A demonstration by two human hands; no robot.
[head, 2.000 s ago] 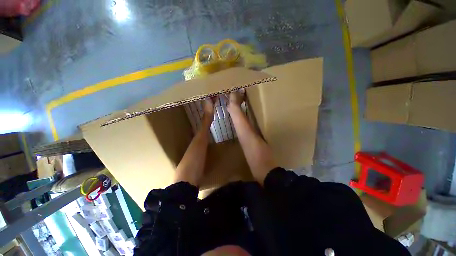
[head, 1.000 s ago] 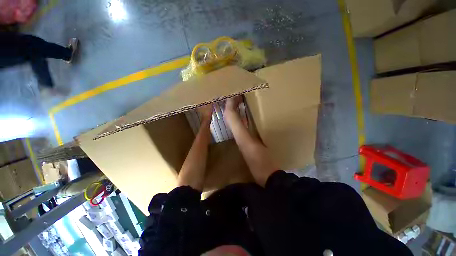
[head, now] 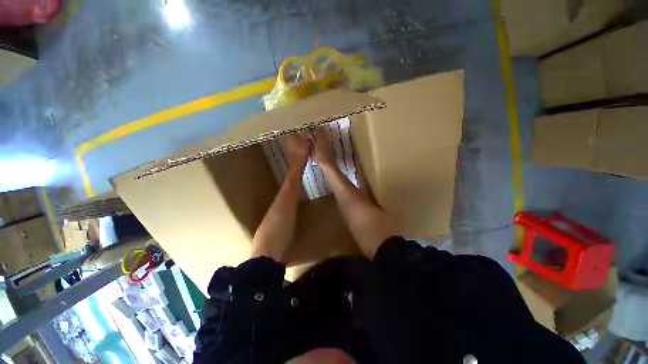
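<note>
The open brown shipping carton (head: 419,156) stands in front of me with its flaps spread. Rows of white product boxes (head: 346,146) stand on edge inside it, at the far side. My left hand (head: 297,146) and my right hand (head: 320,148) are close together on top of the boxes. The far flap hides part of the rows and comes close to my fingertips. The fingers are small and blurred, so I cannot tell whether they grip a box.
Yellow tape rolls (head: 310,71) in plastic lie beyond the carton. A red stool (head: 565,250) stands at the right, with stacked brown cartons (head: 568,140) behind it. More white boxes (head: 153,320) lie on the bench at lower left.
My hands have come closer together, and more of the white boxes at the right shows. The person walking at upper left one second ago is out of view.
</note>
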